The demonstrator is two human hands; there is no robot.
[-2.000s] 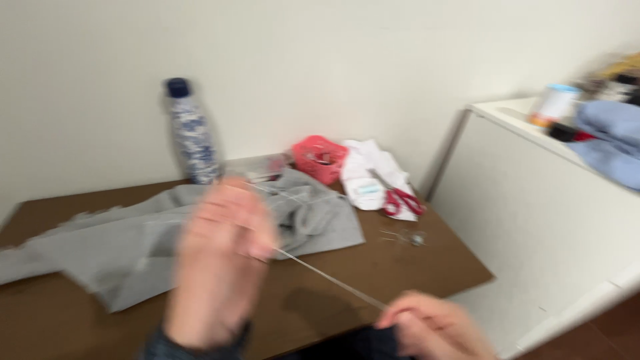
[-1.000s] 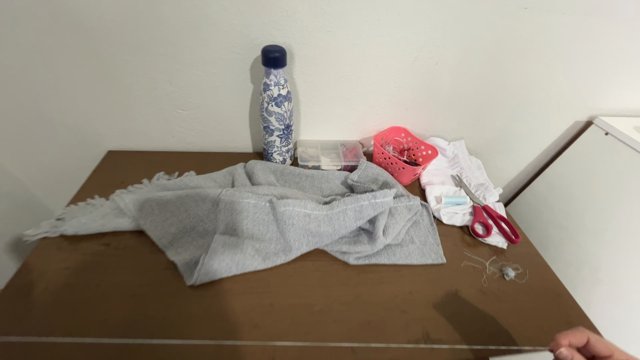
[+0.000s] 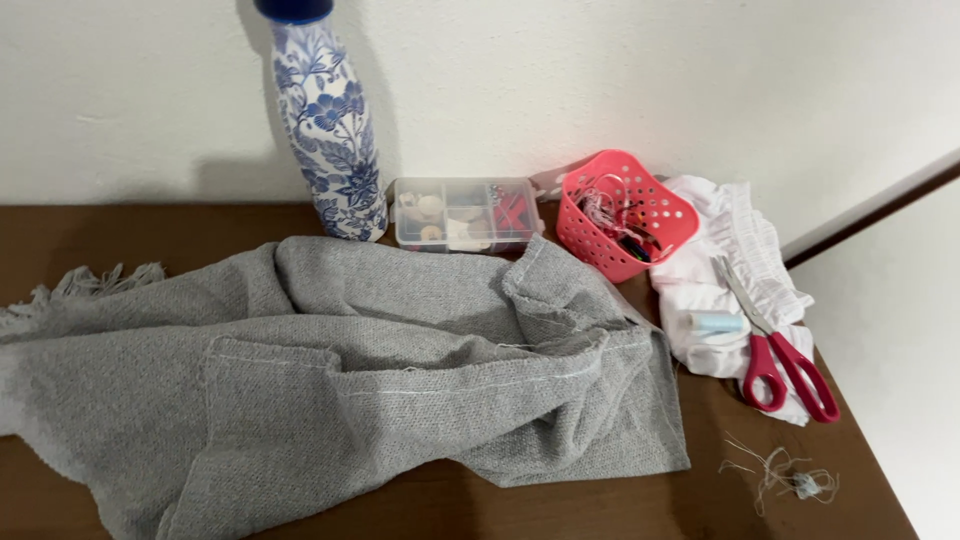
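Neither my left hand nor my right hand shows in the head view now. A crumpled grey woven cloth [image 3: 420, 405] with fringe at its left end spreads over the brown table, a pale line of stitches along its folded edge. Right of it lies a white gathered fabric [image 3: 694, 289]. On that fabric rest scissors [image 3: 769, 334] with red handles, their blades slightly apart, and a spool of light blue thread [image 3: 716, 323]. A small tangle of loose thread [image 3: 806, 484] lies near the table's right edge.
A blue-and-white floral bottle [image 3: 330, 135] stands at the back by the wall. Beside it are a clear compartment box [image 3: 465, 214] with small items and a pink perforated basket [image 3: 622, 214] holding thread and other notions. The brown table [image 3: 720, 420] ends at the right by a white surface.
Both hands, which held a thread stretched between them two seconds ago, are out of view. The hand at the lower right one second ago is gone too. The view has moved closer to the table.
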